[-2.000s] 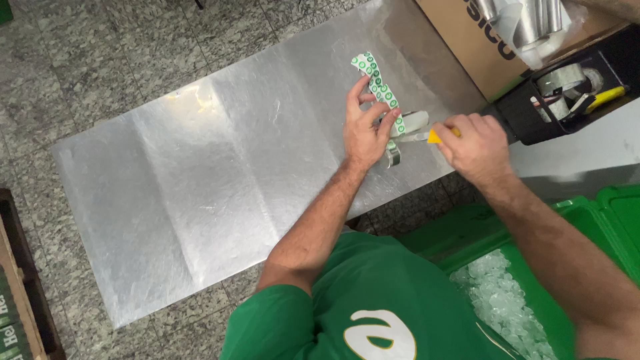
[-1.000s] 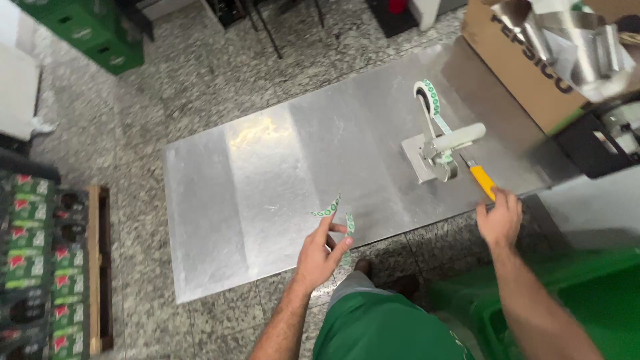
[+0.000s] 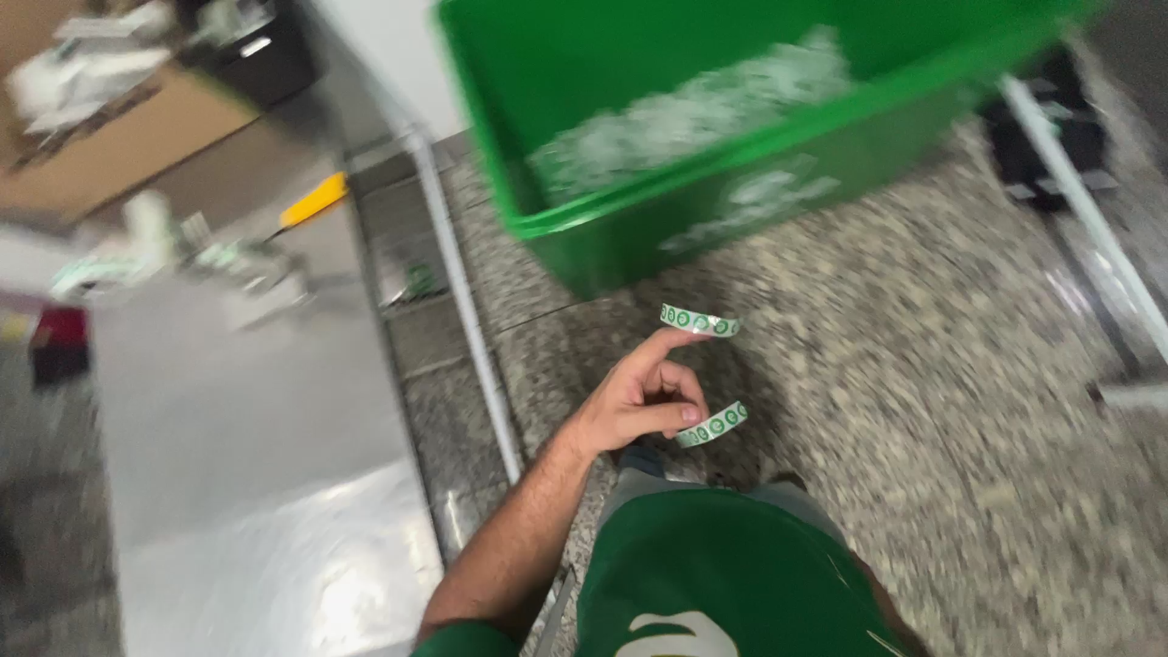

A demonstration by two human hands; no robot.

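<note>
My left hand (image 3: 643,401) is over the floor, right of the metal table (image 3: 246,447). One strip of green-and-white printed tape (image 3: 700,322) clings to its index fingertip, and a second printed tape strip (image 3: 714,426) is at the thumb and curled fingers. A yellow-handled knife (image 3: 315,199) lies at the table's edge, beside a blurred white tape dispenser (image 3: 255,274). My right hand is out of view; only part of an arm shows at the lower right, beside the green shirt.
A green plastic bin (image 3: 620,214) holding a clear, ice-like heap (image 3: 703,109) stands ahead. A metal rail (image 3: 461,283) runs beside the table. A cardboard box (image 3: 155,146) and a black container (image 3: 265,59) are at the upper left. A pale metal leg (image 3: 1086,201) stands at the right.
The view has turned strongly toward the bin and floor. My left hand has moved off the table with the tape strips. My right hand has let go of the yellow-handled knife and left view.
</note>
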